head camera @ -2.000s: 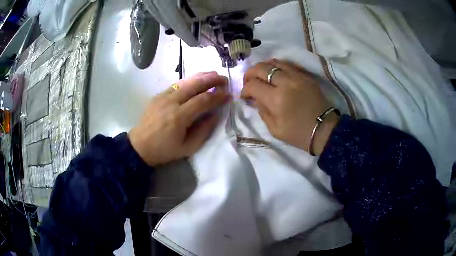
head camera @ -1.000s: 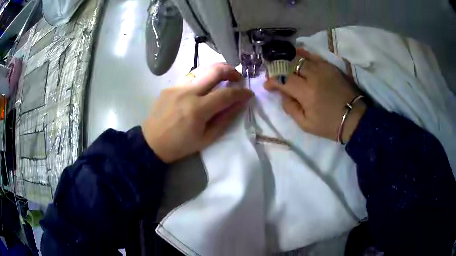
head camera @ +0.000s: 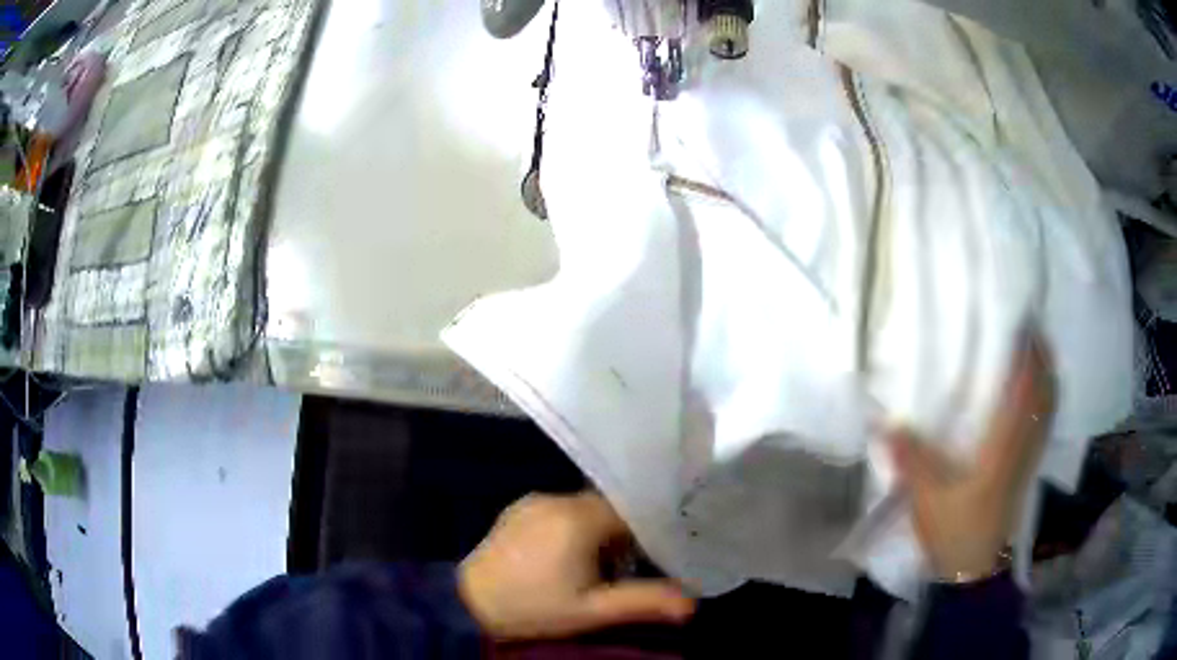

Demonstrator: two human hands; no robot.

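Observation:
The white garment piece (head camera: 620, 348) lies under the presser foot (head camera: 660, 71) and spreads down over the table's front edge. A short brown-edged seam (head camera: 698, 190) shows near the foot, and a longer one runs down its right part. My left hand (head camera: 568, 567) is below the table edge at the cloth's lower left edge, fingers curled and thumb stretched right; whether it grips cloth is unclear. My right hand (head camera: 975, 477) is blurred on the lower right folds, thumb and fingers apart; its grip is unclear.
The pale machine table (head camera: 400, 219) is left of the cloth, with a ruler tape along its front edge. A plaid cloth (head camera: 194, 194) lies at far left. The tension dial (head camera: 728, 35) and part of the wrapped lamp (head camera: 511, 13) are at the top. Crumpled material is at right.
Both hands have left the needle area and moved down towards the wearer, the right one also rightward. The view has shifted down, showing the table's front edge. The garment remains under the foot.

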